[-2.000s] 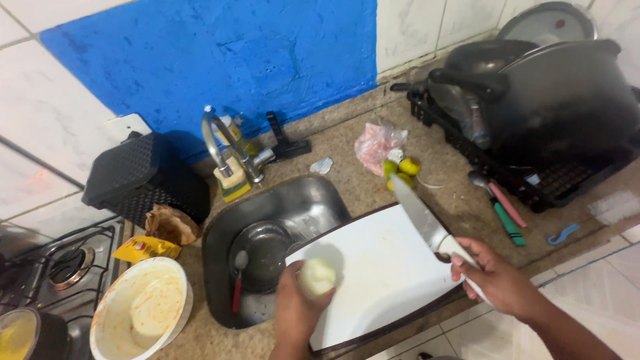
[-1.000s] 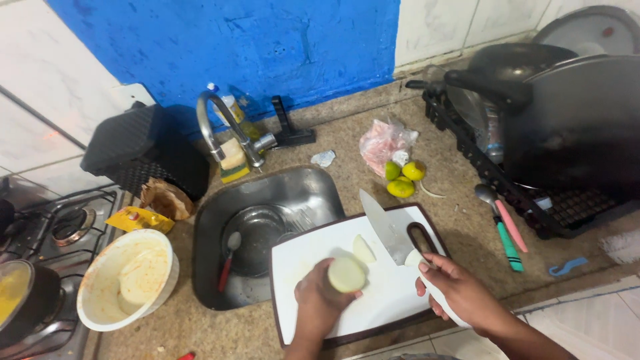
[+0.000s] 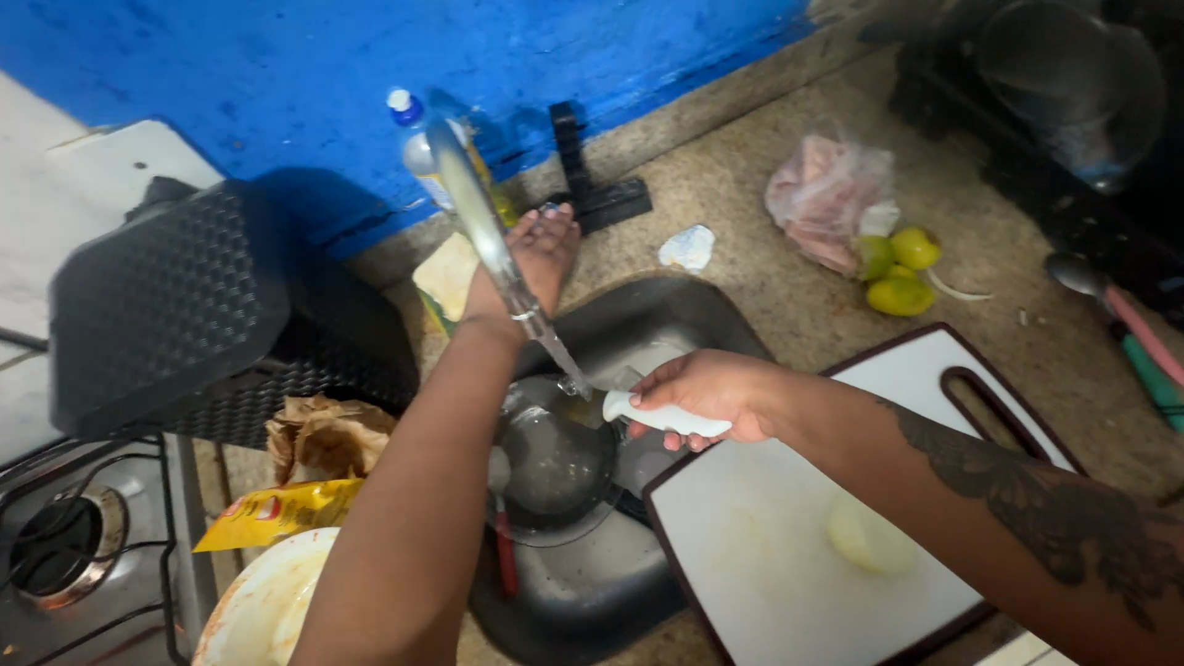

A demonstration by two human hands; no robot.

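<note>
My right hand (image 3: 708, 398) grips the white handle of a kitchen knife (image 3: 661, 416) over the sink (image 3: 592, 610); the blade is mostly hidden near the water running from the curved faucet (image 3: 486, 222). My left hand (image 3: 536, 250) reaches behind the spout to the tap's base, fingers at the knob, which they largely cover. On the white cutting board (image 3: 758, 546), right of the sink, lies a pale peeled vegetable (image 3: 869, 536), partly hidden by my right forearm. A plate or bowl with water (image 3: 555, 462) and a red-handled spoon (image 3: 504, 546) are in the sink.
Left stand a black woven-pattern bin (image 3: 185, 296), a stove (image 3: 83, 555), a crumpled paper bag (image 3: 324, 435), a yellow packet (image 3: 277, 513) and a soiled white bowl (image 3: 268, 601). Behind are a sponge (image 3: 449, 277) and bottle (image 3: 421, 157); right, limes (image 3: 902, 291) and a plastic bag (image 3: 828, 199).
My left hand has let go of the pale vegetable and moved to the tap. My right hand has brought the knife from above the board to the sink. Water now runs. The view has moved closer.
</note>
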